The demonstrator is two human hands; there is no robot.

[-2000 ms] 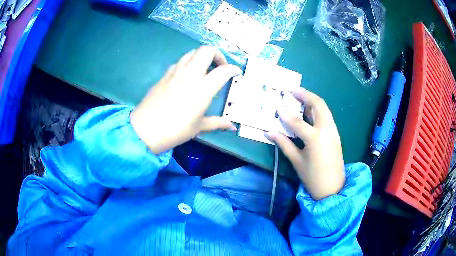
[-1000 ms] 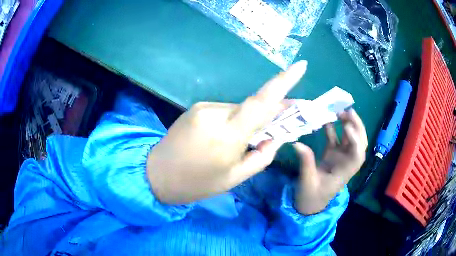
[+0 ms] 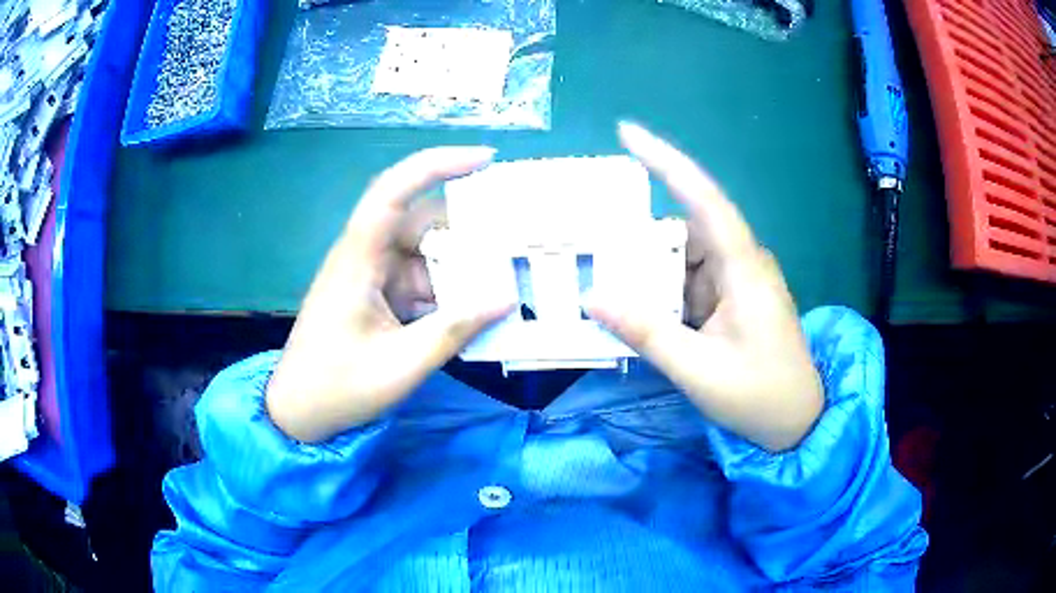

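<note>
A white housing (image 3: 556, 209) is held up in front of my chest, over the bench's front edge. It is stepped, with two slots in its lower middle. My left hand (image 3: 388, 295) grips its left side, thumb on the near face. My right hand (image 3: 718, 301) grips its right side the same way, thumb near the right slot. The housing's far side and some fingertips behind it are hidden. No cable can be made out.
A white plate (image 3: 444, 63) lies on plastic film (image 3: 336, 75) at the back. A blue screw bin (image 3: 240, 87) and a blue-rimmed tote (image 3: 79, 266) of white parts are at left. A blue screwdriver (image 3: 882, 104) and an orange-red slotted tray (image 3: 984, 139) are at right.
The housing was flat on the bench, then tilted up in the hands. It is now level between both hands, closer to my body. The view has turned left, so the screw bin shows more.
</note>
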